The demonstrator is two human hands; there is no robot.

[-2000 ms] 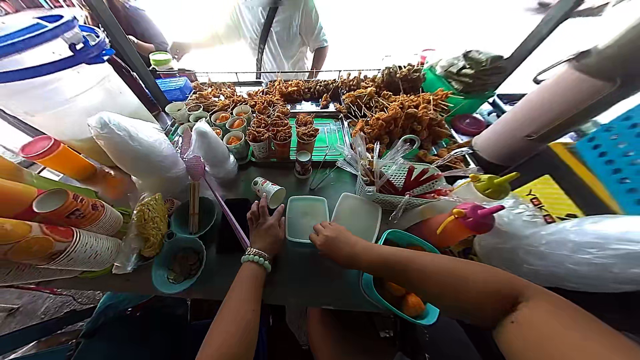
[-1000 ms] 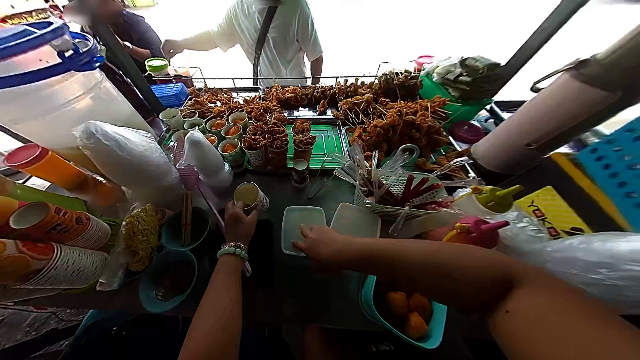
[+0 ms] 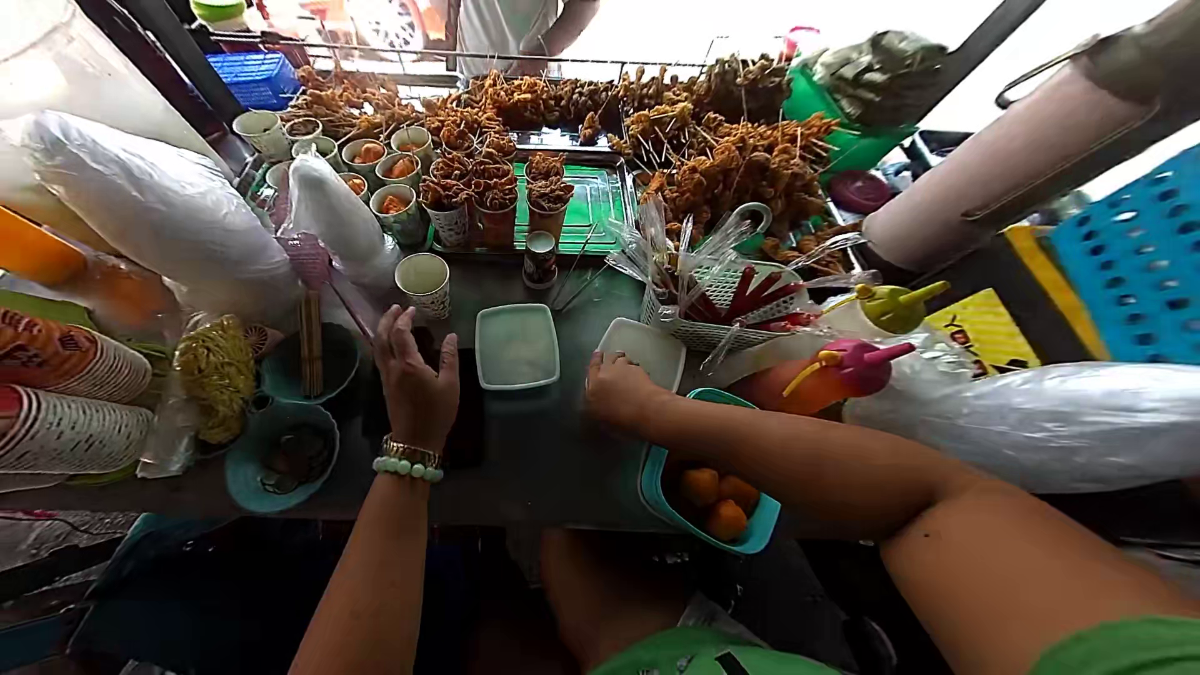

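My left hand [image 3: 412, 375], with bracelets at the wrist, is open just below an upright patterned paper cup [image 3: 424, 286]. My right hand [image 3: 623, 389] has its fingers at the left edge of a pale square plastic container [image 3: 647, 352]; whether it grips the container is unclear. A second pale square container [image 3: 517, 347] lies on the counter between the hands. Below my right forearm sits a teal plastic container [image 3: 664, 497] with orange fried balls [image 3: 722, 497] in it. A white plastic basket [image 3: 717, 328] of wrapped sticks and red-handled items stands beyond my right hand.
Skewered fried food [image 3: 741, 169] and filled paper cups [image 3: 450, 202] line the back by a green tray [image 3: 591, 211]. Teal bowls [image 3: 281, 457], noodles [image 3: 217, 375] and stacked cups [image 3: 80, 431] stand left. Squeeze bottles [image 3: 816, 375] and a plastic bag [image 3: 1041, 427] are right. A person stands behind the rail.
My left hand has let go of the paper cup, which now stands upright. My right hand and the right-hand square container have moved away from the other container. The view has come closer.
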